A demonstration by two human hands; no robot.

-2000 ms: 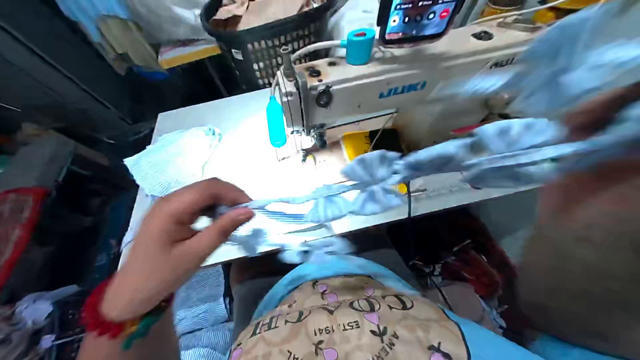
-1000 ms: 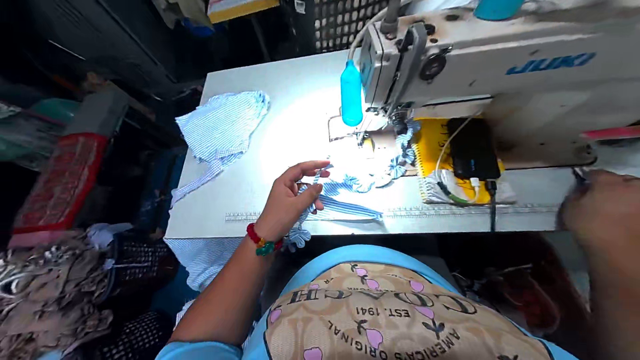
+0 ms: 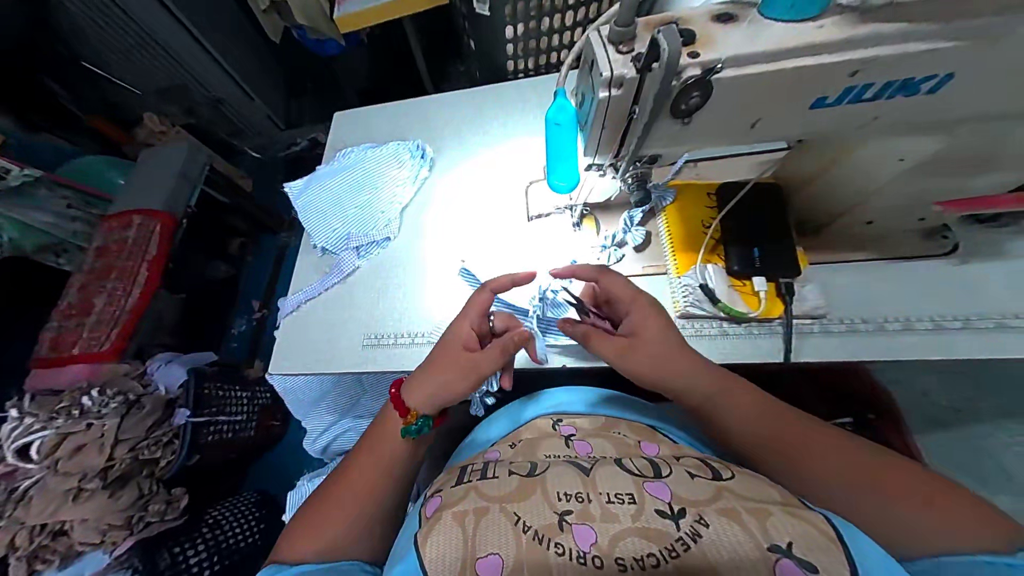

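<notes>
My right hand (image 3: 632,324) holds a pair of small thread snips (image 3: 588,310), its blades pointing left toward a gathered piece of blue-and-white striped fabric (image 3: 548,308). At that fabric's left side is my left hand (image 3: 480,336), fingers curled and thumb near the cloth; whether it pinches the cloth I cannot tell. More of the striped strip (image 3: 628,232) runs up beside the needle area of a Juki sewing machine (image 3: 800,104). On the left of the white table (image 3: 448,240) lies a striped fabric piece (image 3: 360,196) with a narrow band trailing from it.
A yellow spiral notebook (image 3: 680,224) carries a black power bank (image 3: 756,232) with cables. A ruler scale (image 3: 880,326) runs along the table's front. A blue bottle-shaped object (image 3: 562,144) hangs by the machine head. Striped cloth (image 3: 344,408) hangs below the table; baskets (image 3: 232,416) stand at lower left.
My right hand has come from the table's right side to the fabric beside my left hand, now with the snips. Two seconds ago the gathered strip was stretched between both hands.
</notes>
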